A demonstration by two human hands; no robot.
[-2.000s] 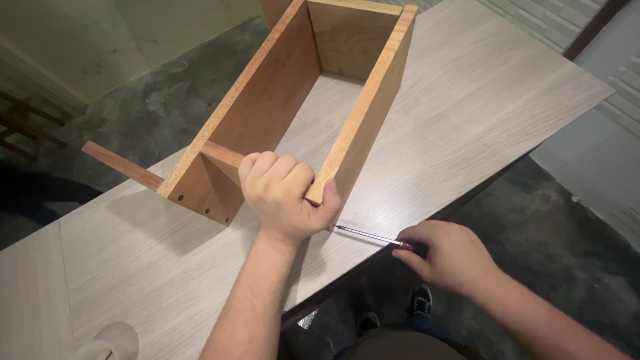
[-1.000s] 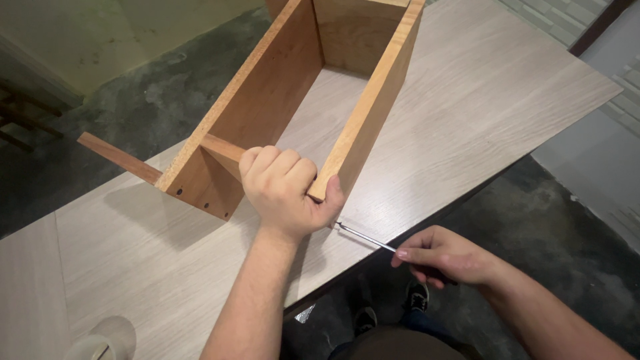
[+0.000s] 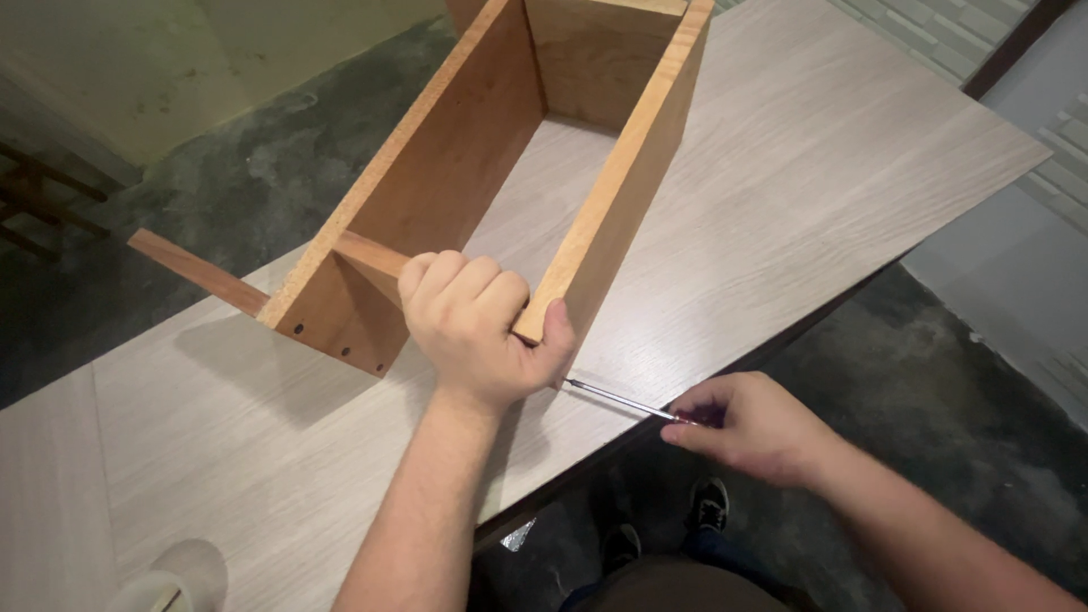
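A wooden box-like frame (image 3: pixel 625 183) without a top panel stands on the light wood-grain table. My left hand (image 3: pixel 484 331) is clenched around its near end, with the thumb over the end of the right side board. Between the fingers of my right hand (image 3: pixel 739 425) is the handle of a screwdriver (image 3: pixel 620 398), mostly hidden by them. The screwdriver's metal shaft points left, and its tip is at the lower near corner of the right board, just beside my left hand. Several dark holes or screw heads show on the left panel's near end.
A narrow wooden strip (image 3: pixel 200 272) sticks out to the left of the frame. On the table (image 3: pixel 790 187), at the bottom left, stands a white round container (image 3: pixel 153 593) with something thin in it. The table's near edge runs diagonally below my right hand, above a dark floor (image 3: pixel 952 374).
The fingers of my right hand have shifted on the screwdriver's handle, while its tip stays at the board's corner. My left hand keeps its hold on the frame.
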